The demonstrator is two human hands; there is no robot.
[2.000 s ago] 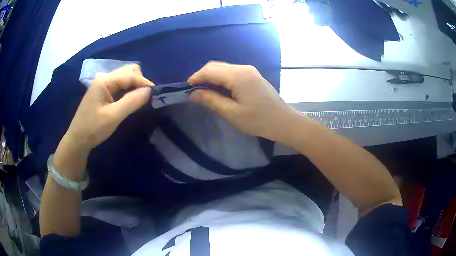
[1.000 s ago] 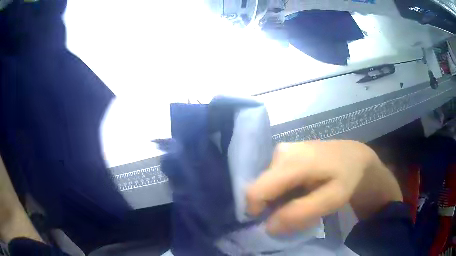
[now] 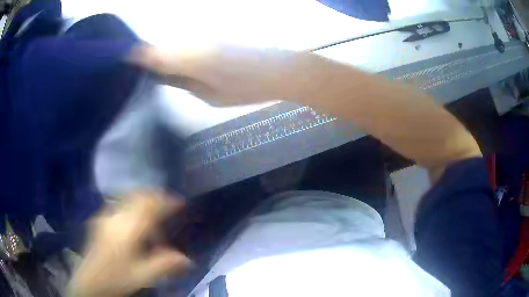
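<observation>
Navy cloth (image 3: 64, 104) fills the left side, blurred, with a paler grey-blue part (image 3: 124, 151) hanging at its right side. My right hand (image 3: 191, 69) reaches across the table to the upper left. Its fingertips pinch the navy cloth near its upper right edge; they are blurred. My left hand (image 3: 130, 246) is strongly blurred at the lower left, just below the grey-blue part. Its thumb and fingers look apart, but whether cloth lies between them cannot be told.
Black thread snips (image 3: 427, 31) lie on the white table (image 3: 348, 37) at the upper right. A navy cut piece (image 3: 362, 7) lies at the top edge. The ruler-marked table edge (image 3: 261, 136) runs diagonally. Red plastic (image 3: 516, 255) shows at the lower right.
The cloth that my right hand held low in front of me is now at the left. My right arm has swung up and left across the table. My left hand has come into view.
</observation>
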